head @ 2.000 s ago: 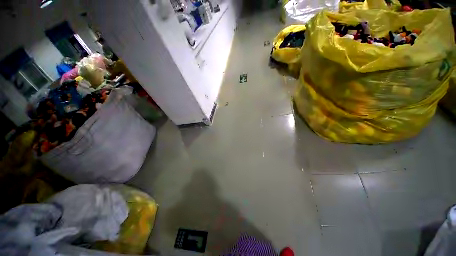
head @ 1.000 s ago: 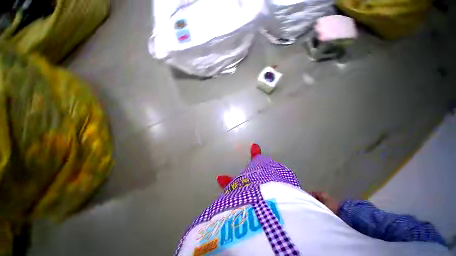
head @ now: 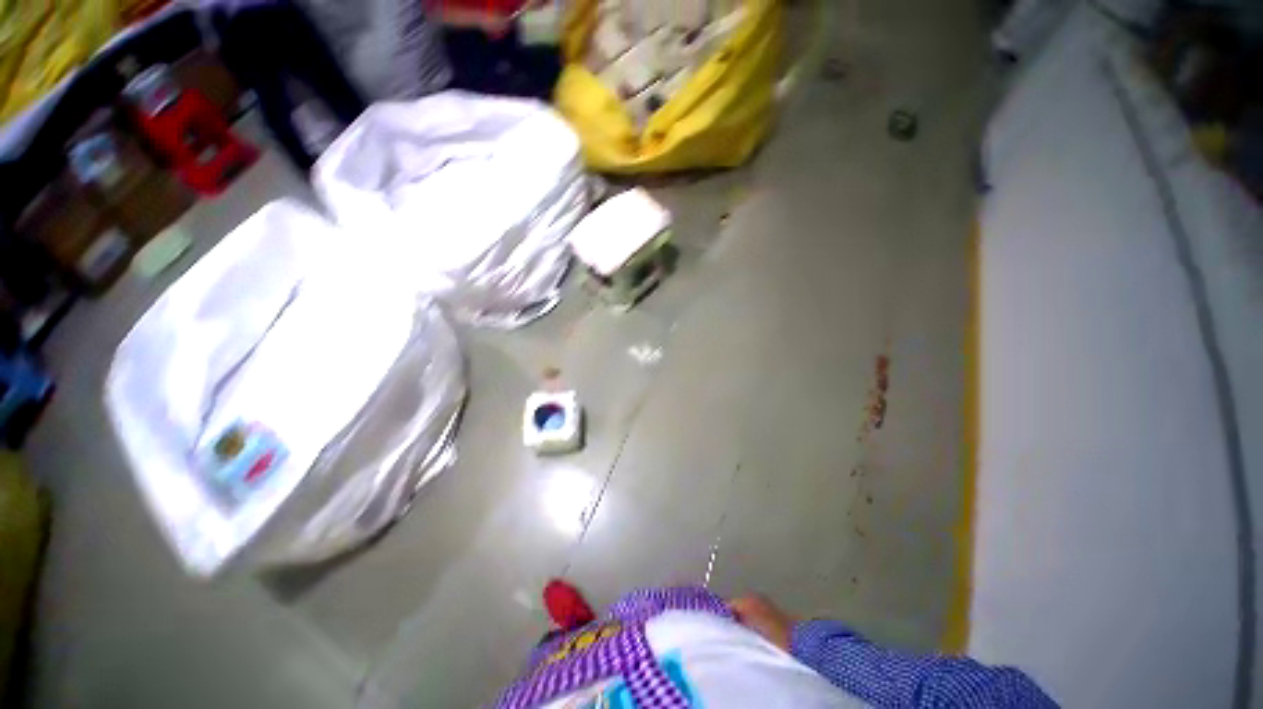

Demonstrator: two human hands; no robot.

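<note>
A boxy off-white cover (head: 553, 439) with a dark round patch lies on the floor in front of me. A large open white sack (head: 381, 478) stands left of it, with a blue-and-white striped cover (head: 263, 471) in it. A second white sack (head: 520, 270) stands behind, touching the first. My right hand (head: 765, 618) shows small and blurred beside my apron, its fingers partly hidden, so its grip cannot be told. My left hand is out of the picture.
A low stool (head: 626, 233) with a pale top stands beyond the boxy cover. A yellow sack (head: 748, 97) filled with off-white pieces stands behind. A long white ledge (head: 1094, 416) runs along the right. A person's legs (head: 284, 69) and a red stool (head: 194, 139) show at the upper left.
The view has swung towards the right; the sacks, boxy cover and stool now sit further left and lower. The yellow sack of off-white pieces and more of the ledge show.
</note>
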